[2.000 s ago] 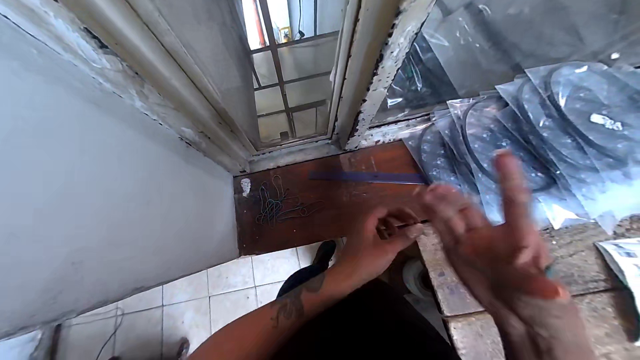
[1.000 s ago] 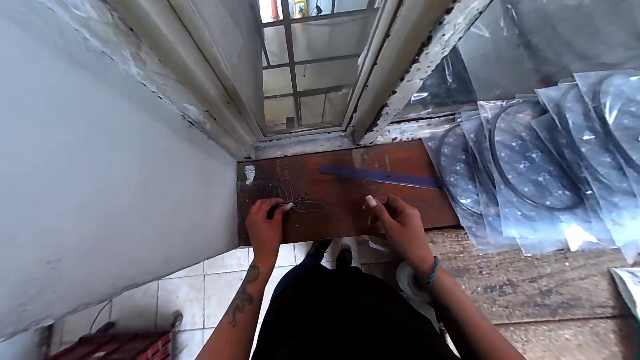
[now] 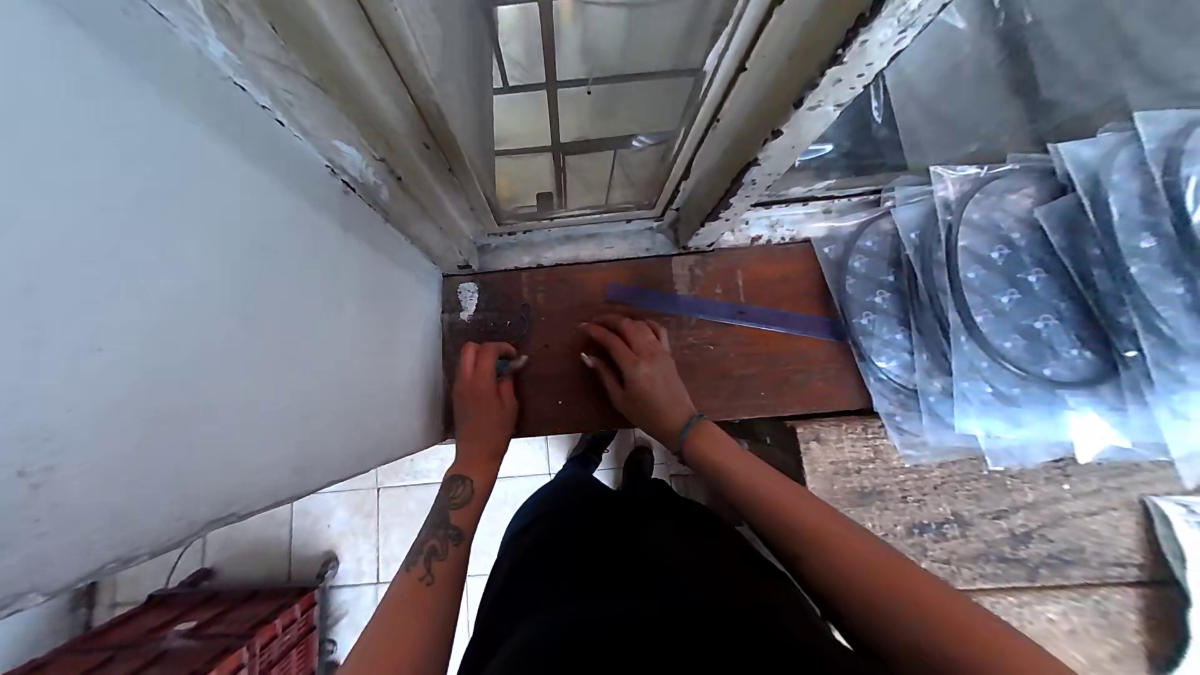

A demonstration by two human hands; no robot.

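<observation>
My left hand is closed around a small teal item at the left end of a brown wooden sill. Some thin dark cords lie just beyond its fingers, partly hidden. To the right, my right hand rests low over the sill with its fingers bent; whether something small is under the fingertips cannot be seen. A translucent purple ruler lies beyond my right hand, slanting toward the clear plastic bags at the right.
Several clear bags with black coiled cables or hoses overlap on a rough wooden surface at the right. A window frame borders the sill's back, a white wall its left. A red plastic crate stands on the tiled floor.
My right hand was raised over the rough wooden surface two seconds ago and is now low at the sill. The dark cords showed more widely spread one second ago.
</observation>
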